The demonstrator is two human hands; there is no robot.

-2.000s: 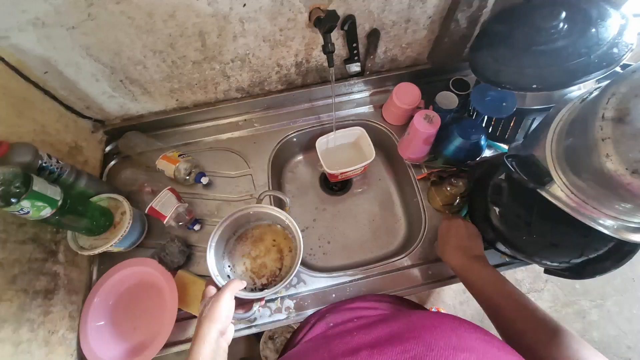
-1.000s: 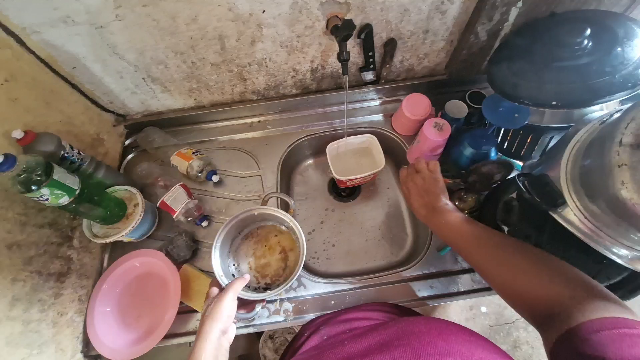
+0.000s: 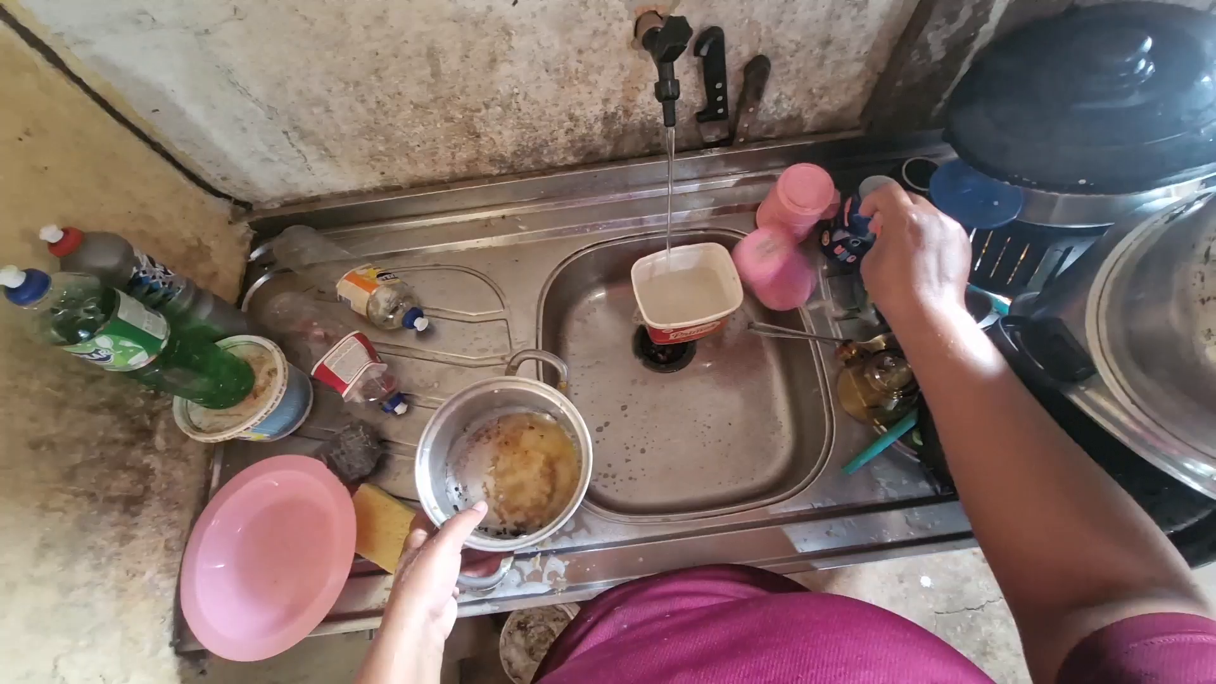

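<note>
My left hand [image 3: 432, 570] grips the near handle and rim of a metal pot [image 3: 503, 463], which has brownish residue and dark bits inside. The pot stands at the left edge of the sink basin [image 3: 703, 446]. My right hand [image 3: 914, 249] is over the cups at the basin's right, its fingers at a dark blue patterned cup [image 3: 844, 237]; whether they grip it is unclear. Beside that cup are two pink cups [image 3: 801, 195]. Water runs from the black tap [image 3: 668, 71] into a white and red plastic tub [image 3: 687, 290] in the basin, by the drain.
Plastic bottles [image 3: 380, 296], a scouring pad [image 3: 351, 451], a yellow sponge [image 3: 382, 527] and a pink bowl [image 3: 268, 558] are at the left. Large lidded pots [image 3: 1092, 95] crowd the right. Two knives [image 3: 712, 74] are at the wall. A glass lid [image 3: 874, 385] lies near my right forearm.
My right hand has moved from the dark pans at the right, past the pink cup, to the cups farther back. My left hand remains at the pot.
</note>
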